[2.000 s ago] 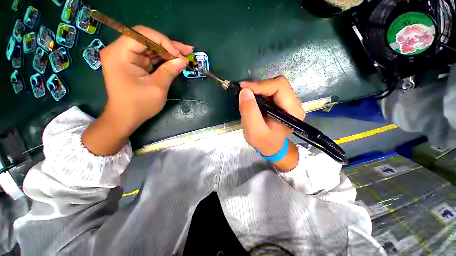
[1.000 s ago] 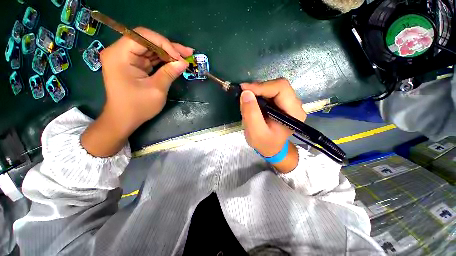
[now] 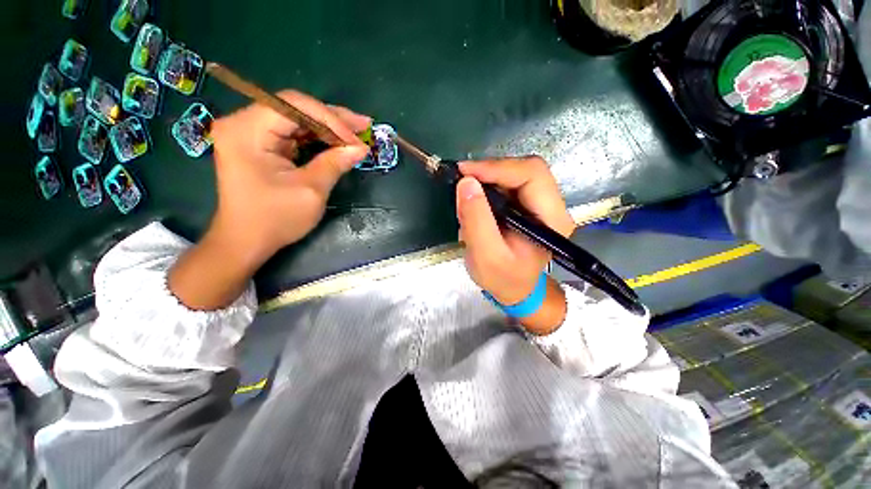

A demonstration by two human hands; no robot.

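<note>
A small light-blue device unit (image 3: 384,149) with a light and dark inside lies on the dark green mat in front of me. My left hand (image 3: 277,167) holds long brown-gold tweezers (image 3: 258,94), and its fingertips are at the unit's left side, hiding the tweezer points. A yellow-green fleck (image 3: 366,137) shows there. My right hand (image 3: 511,224), with a blue wristband, holds a black soldering iron (image 3: 563,250). The iron's thin metal tip is at the unit's upper right edge; whether it touches is too small to tell.
Several similar units (image 3: 127,138) lie in a group at the far left. A round tip cleaner (image 3: 630,15) stands at the top, beside a black fan (image 3: 764,76) with a green label. Another person's sleeve (image 3: 797,220) is at the right. Packed boxes (image 3: 745,372) stand below the bench edge.
The group of units and the fan appear shifted in the view. My left hand and tweezers sit slightly lower and further right. The iron's tip is higher relative to the unit. Both tools remain held.
</note>
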